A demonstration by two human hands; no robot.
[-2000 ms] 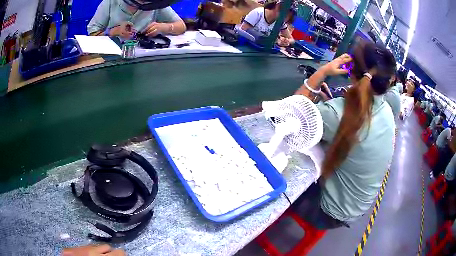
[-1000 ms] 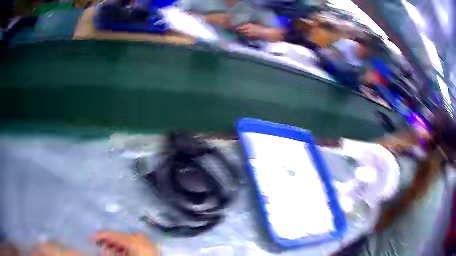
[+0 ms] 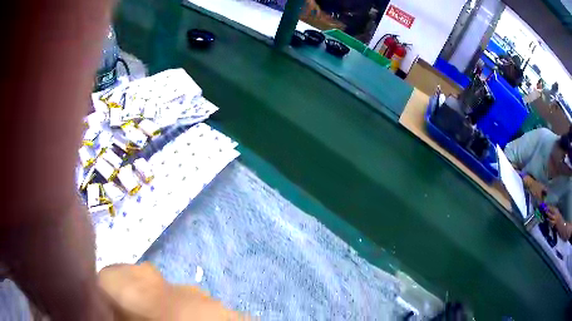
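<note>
A large blurred skin-coloured form, apparently my left hand or arm (image 3: 50, 157), fills the left edge very close to the camera; its fingers cannot be made out. My right hand, as it seems (image 3: 163, 298), is blurred and cut off at the bottom edge; whether it holds anything is hidden. Silver-white batteries with yellow-orange ends (image 3: 128, 178) lie heaped on dotted white sheets (image 3: 182, 169), partly behind the blurred form. A small white piece (image 3: 199, 274) lies on the greyish-blue bubble wrap (image 3: 276, 251), just above my right hand. Black headphones (image 3: 455, 311) barely show at the bottom edge.
The green conveyor belt (image 3: 338, 150) runs diagonally beyond the bench, with a round black part (image 3: 201, 39) on it. A bottle (image 3: 108, 63) stands behind the batteries. Across the belt are a filled blue tray (image 3: 461, 135) and a seated person (image 3: 539, 157) at the right.
The view has swung left, bringing the batteries in; the white-filled blue tray and the fan are out of view. The large blurred form now covers the left side.
</note>
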